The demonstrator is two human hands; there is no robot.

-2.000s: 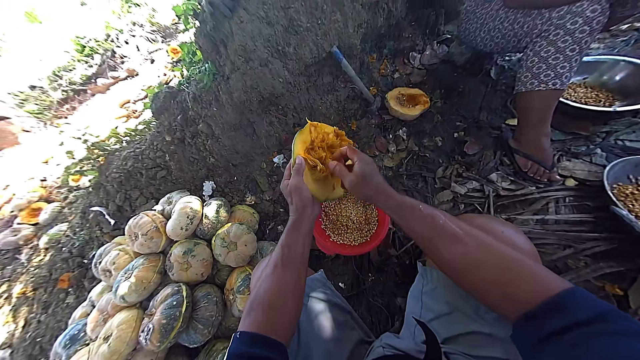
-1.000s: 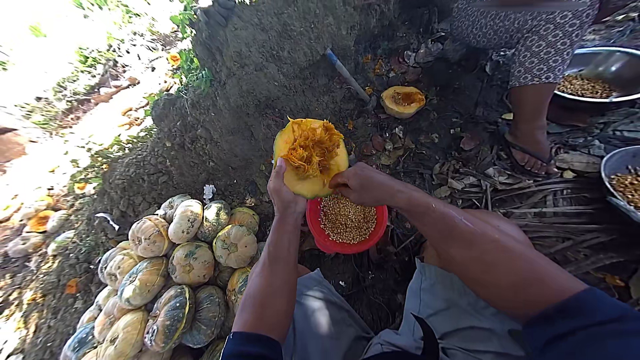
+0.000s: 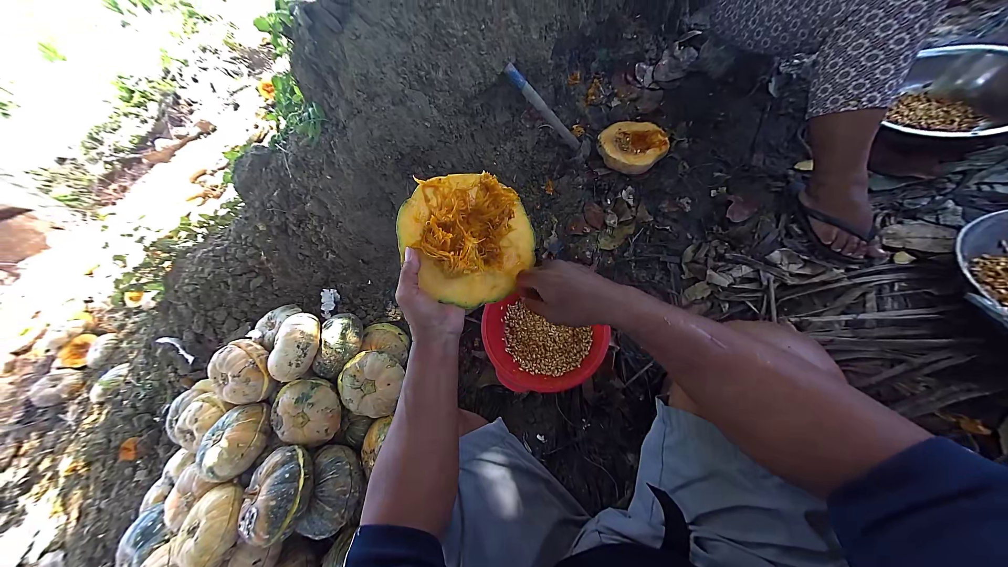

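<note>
A cut pumpkin half [image 3: 438, 276], its stringy orange inside facing me, is held at its lower left by my left hand [image 3: 429, 303]. My right hand [image 3: 568, 293] is at the pumpkin's lower right edge, its fingers curled; whether they grip the rim or hold anything cannot be made out. Beneath this hand is a red plastic bowl [image 3: 494, 346] with pale pumpkin seeds [image 3: 547, 342] in it, partly covered by the hand and the pumpkin half.
Whole pumpkins [image 3: 305, 411] are piled at the left. Ahead, another pumpkin half [image 3: 632, 147] lies by a tool handle with a blue end [image 3: 543, 106]. A person's sandalled foot [image 3: 839, 220] is at the right, near two metal basins [image 3: 953, 50] [image 3: 965, 260] of seeds. Dry leaves cover the ground there.
Two seconds ago my right hand was at the pumpkin's stringy inside; now it is at the lower right edge. The pumpkin half has turned so that its cut face shows fully.
</note>
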